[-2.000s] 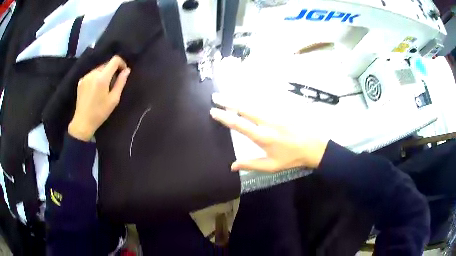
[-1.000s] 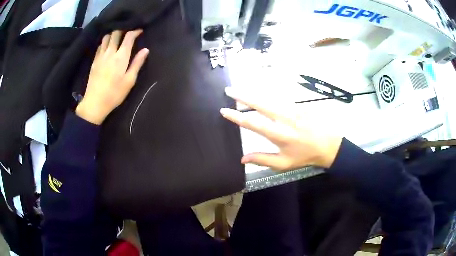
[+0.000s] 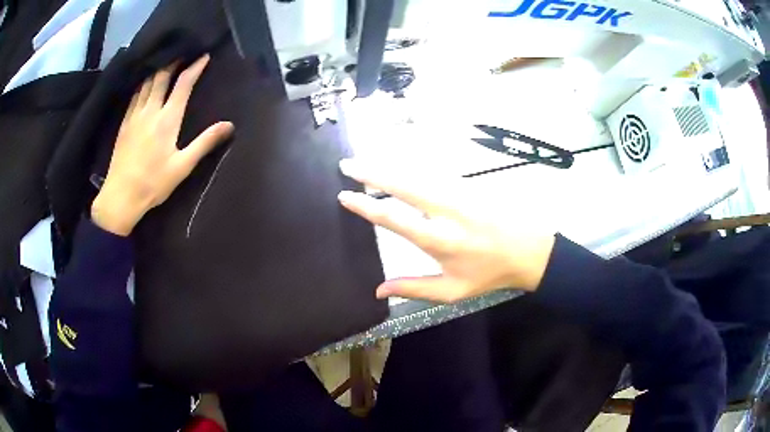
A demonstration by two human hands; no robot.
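Observation:
A dark fabric panel (image 3: pixel 262 253) lies flat over the table's left part and runs up under the presser foot (image 3: pixel 325 105) of the white sewing machine (image 3: pixel 540 51). A pale thread (image 3: pixel 205 196) lies on it. My left hand (image 3: pixel 156 139) rests flat on the cloth at the left, fingers spread. My right hand (image 3: pixel 447 236) lies at the panel's right edge, with fingertips on the edge and the palm over the white table. The exact needle contact is hidden by glare.
Black thread snips (image 3: pixel 523 146) and a thin dark stick lie right of the needle. A white vented box (image 3: pixel 646 135) stands at the right. A ruler tape (image 3: pixel 422 315) runs along the front edge. Dark cloth with white pieces (image 3: pixel 38 246) is piled at left.
My left hand has opened from a curled grip on the cloth to lying flat with spread fingers. My right hand stays at the panel's right edge. The view has shifted somewhat.

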